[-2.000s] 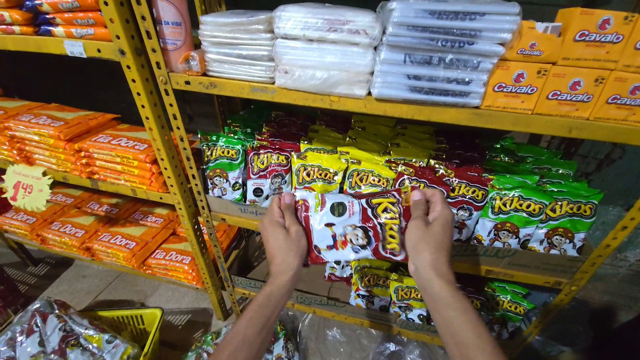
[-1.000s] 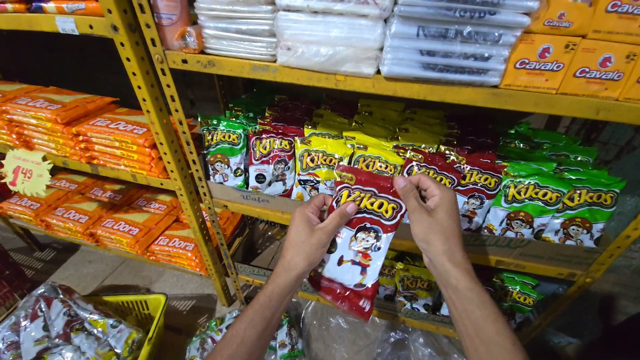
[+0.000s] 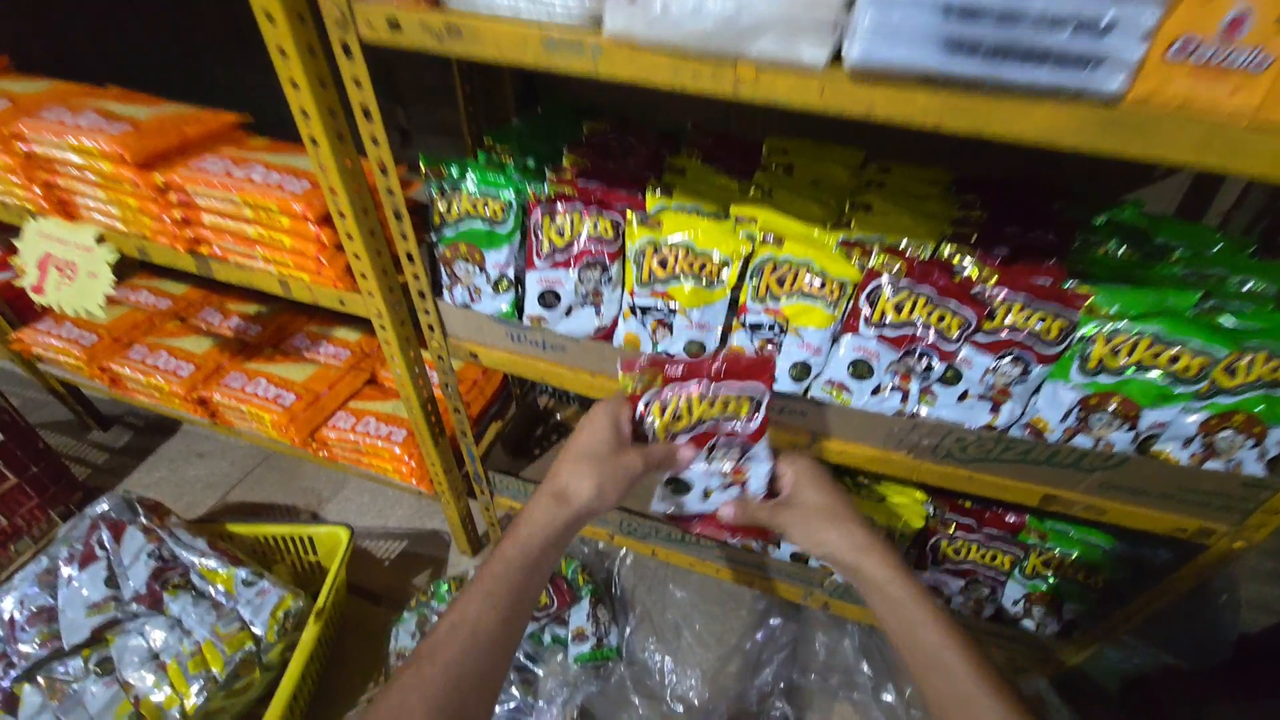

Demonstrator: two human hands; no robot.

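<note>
A red and white Kikos snack bag (image 3: 712,440) is held upright between my two hands, in front of the edge of the middle shelf. My left hand (image 3: 605,455) grips its left side, the thumb lying across the front. My right hand (image 3: 805,500) pinches its lower right corner. Behind it, on the shelf, stand rows of snack bags: a green one (image 3: 475,245), a red one (image 3: 575,260), yellow ones (image 3: 682,265), more red ones (image 3: 905,325) and green ones (image 3: 1130,360) at the right.
A yellow plastic basket (image 3: 325,600) with wrapped snack bags stands at lower left. Clear plastic wrap (image 3: 700,630) and more bags (image 3: 570,610) lie on the floor. A yellow perforated post (image 3: 385,270) separates the snacks from orange packets (image 3: 270,385). Cardboard trays (image 3: 540,342) edge the shelf.
The held bag was sideways two seconds ago, then upright; it is still upright. My right hand has gone from its top corner to its lower right corner. The view has shifted.
</note>
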